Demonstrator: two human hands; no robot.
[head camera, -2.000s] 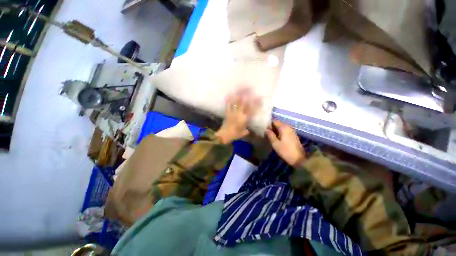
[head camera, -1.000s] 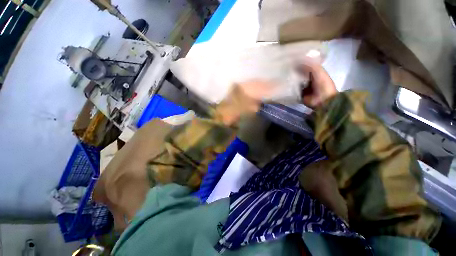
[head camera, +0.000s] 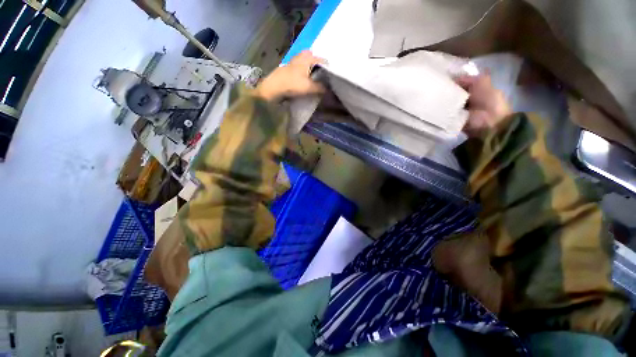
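Note:
A pale beige cut fabric panel (head camera: 397, 97) is held by both hands over the table's front edge, its near part folded and hanging in creases. My left hand (head camera: 296, 78) grips its left corner. My right hand (head camera: 485, 103) is blurred and holds its right end, near a small white sticker (head camera: 471, 67). Other grey-brown panels (head camera: 436, 24) lie behind it on the white table.
The ruled tape (head camera: 390, 157) runs along the table's front edge. The shiny metal plate (head camera: 605, 157) is at the right. Blue crates (head camera: 303, 223) and brown cloth (head camera: 166, 261) are below left. Another machine (head camera: 164, 104) stands at the upper left.
My left hand has moved up and left to the panel's corner. My right hand has moved up and right. The panel, flat on the table earlier, is now lifted and folded.

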